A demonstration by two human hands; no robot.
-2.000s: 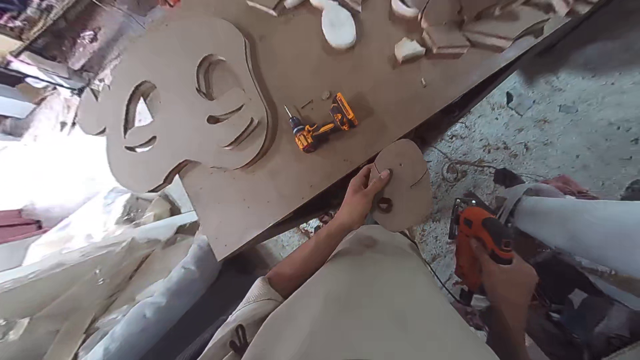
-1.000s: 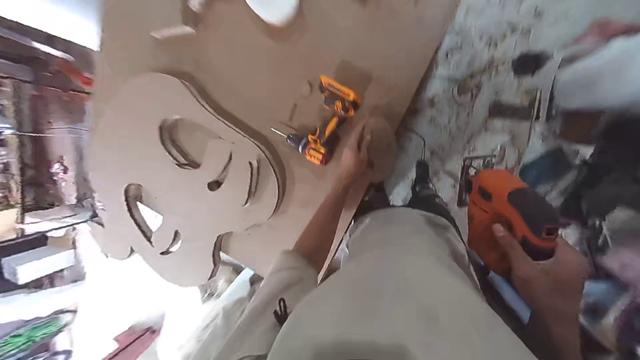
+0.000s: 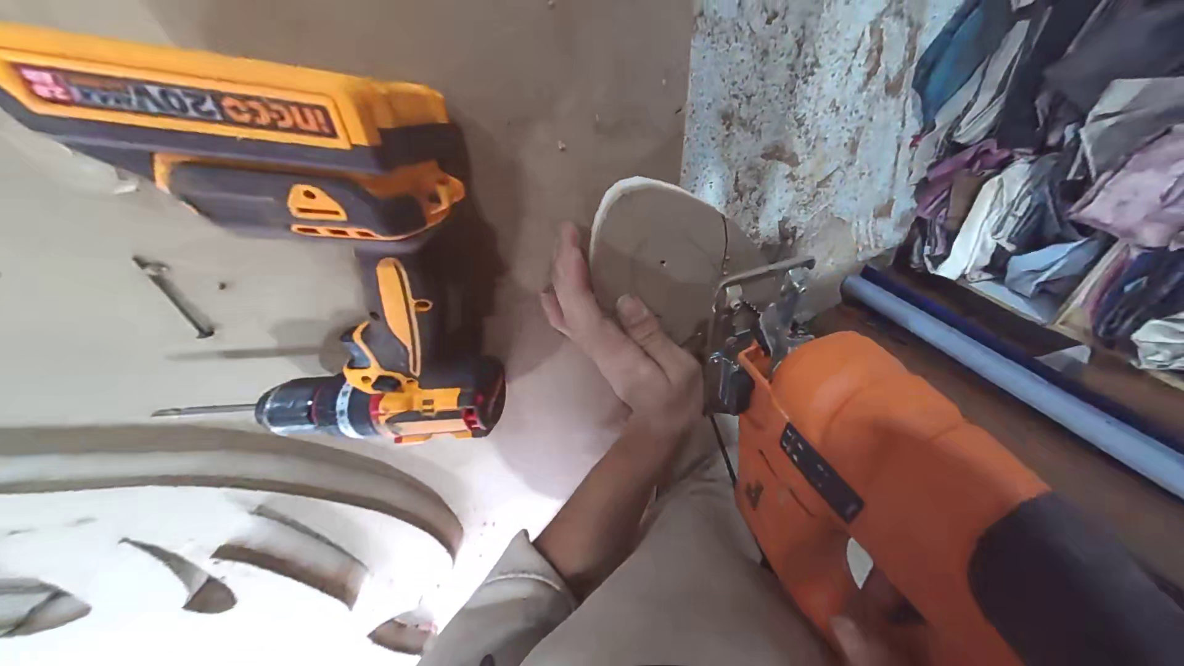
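Note:
An orange and black jigsaw [image 3: 860, 425] fills the lower right, with my right hand [image 3: 874, 620] closed around its handle, mostly hidden by the tool. Its metal shoe and blade end meet the right edge of a rounded wooden board piece [image 3: 652, 250], near a dark line on that piece. My left hand [image 3: 629, 342] grips the piece at its lower left edge, thumb on top. Left of that hand, a yellow and black Ingco cordless drill [image 3: 370, 407] lies on its side, a bit in its chuck, its battery [image 3: 231, 102] toward the upper left.
A screw [image 3: 174, 296] lies on the large board worktop [image 3: 555, 55]. At the lower left is a big cut-out panel [image 3: 277, 527] with curved slots. Folded cloths [image 3: 1045, 185] are piled at the upper right beside a pale blue pipe [image 3: 1017, 379]. A speckled floor shows past the worktop's edge.
The jigsaw has come from beside the body, apart from the wooden piece, to that piece's edge. My left hand still holds the piece. The view is much closer to the worktop.

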